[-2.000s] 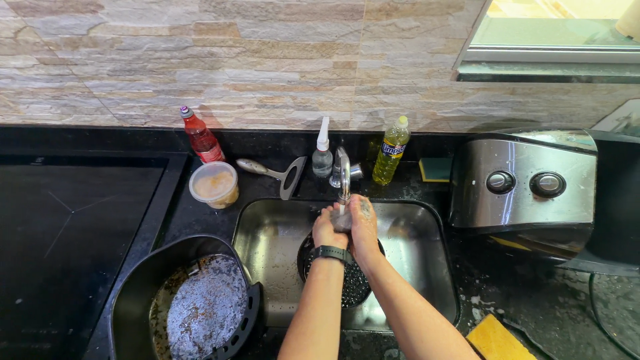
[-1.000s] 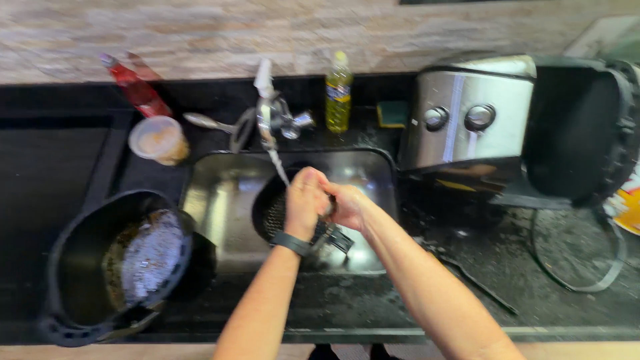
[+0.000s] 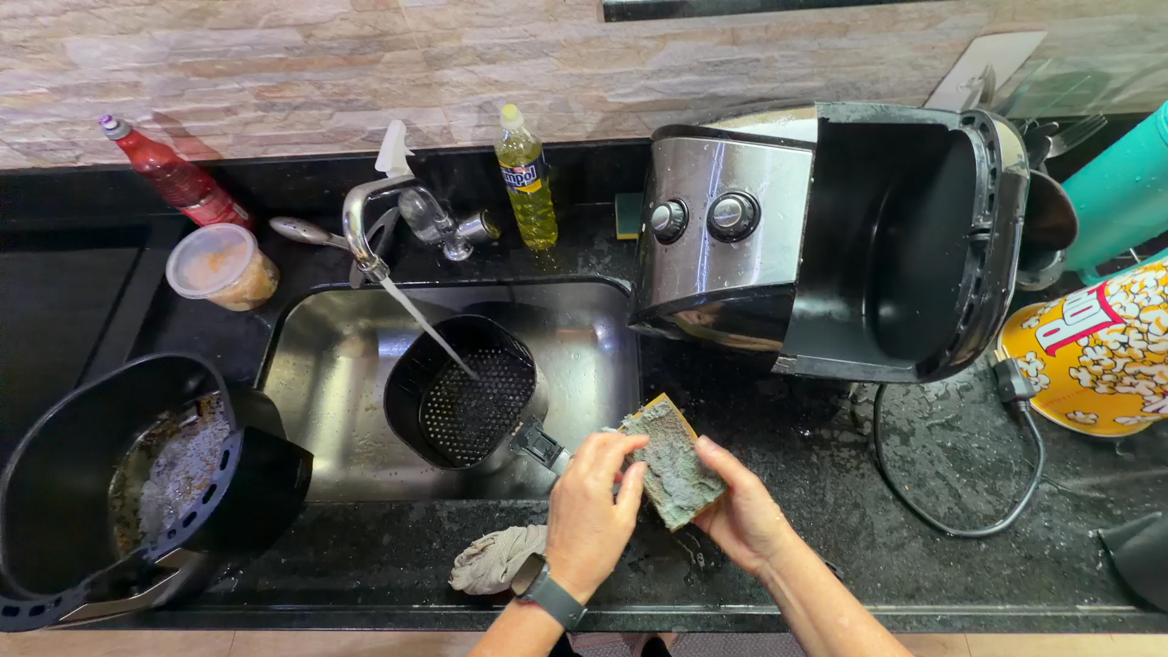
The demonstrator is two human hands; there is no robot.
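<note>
My right hand (image 3: 744, 506) grips a worn yellow-and-green scouring sponge (image 3: 675, 461) by its right side, over the counter just right of the sink (image 3: 338, 447). My left hand (image 3: 598, 502), with a watch on its wrist, is at the sponge's left edge, fingers bent; whether they press on it is hard to tell. In the sink stands a black perforated air fryer basket (image 3: 479, 392), its handle toward my left hand. Water runs into it from the chrome faucet (image 3: 360, 219). A grey wrung cloth (image 3: 497, 558) lies by the sink's front edge.
At left, a black fryer drawer (image 3: 55, 474) holds foamy water. Behind the sink are a red bottle (image 3: 178, 173), a lidded plastic tub (image 3: 224, 265) and a yellow dish soap bottle (image 3: 525, 182). The air fryer (image 3: 730, 228), a power cord (image 3: 958, 529) and a popcorn bucket (image 3: 1095, 356) occupy the right.
My hands have moved from over the sink to its right side, where the sponge now shows in them. The basket in the sink is uncovered. The view has shifted right.
</note>
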